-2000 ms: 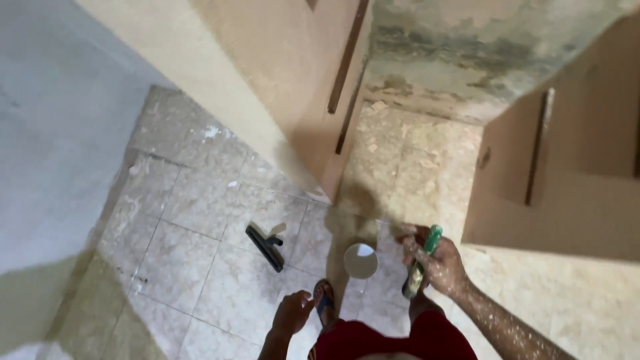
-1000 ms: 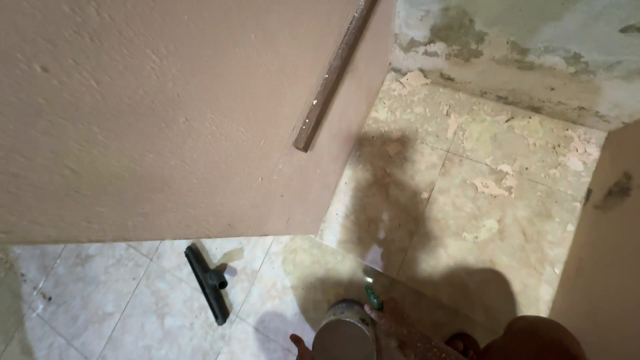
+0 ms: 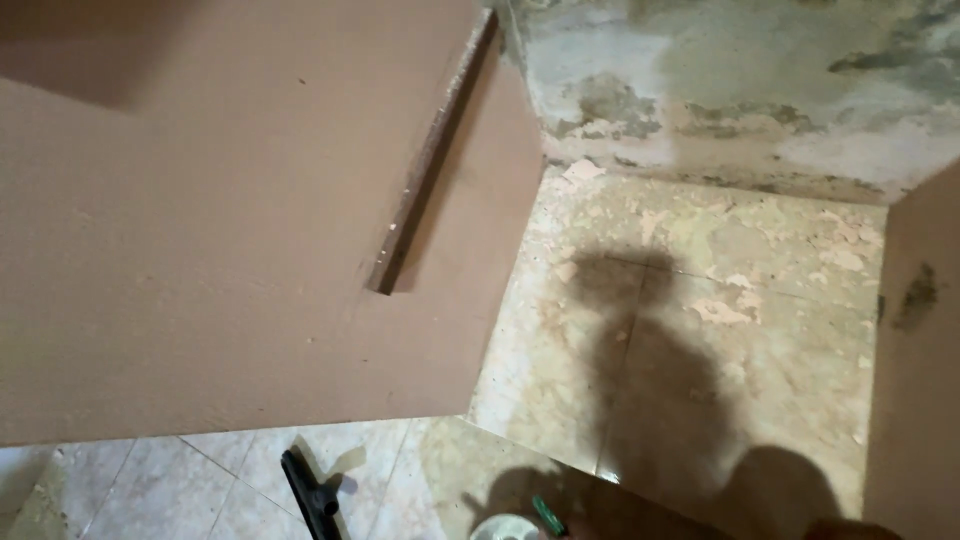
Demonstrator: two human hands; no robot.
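Observation:
At the bottom edge, only a sliver of my right hand point(image 3: 564, 535) shows, at the lower end of a tool's green handle point(image 3: 550, 516). The tool's working end is hidden. Close to its left is the pale rim of a round container point(image 3: 504, 528), cut off by the frame edge. My left hand is out of view. A black floor-nozzle or squeegee-like head point(image 3: 309, 495) lies on the tiles further left.
A pinkish partition wall point(image 3: 225, 262) with a brown strip point(image 3: 435, 154) fills the left. Beyond it, paint flakes point(image 3: 724, 309) lie on the tiled floor point(image 3: 795, 375) below a stained, peeling wall point(image 3: 750, 97). Another wall point(image 3: 919, 375) stands at right.
The view has moved markedly closer to the partition and the alcove floor. My left hand, seen near the container before, has left the frame; my right hand is now mostly cut off.

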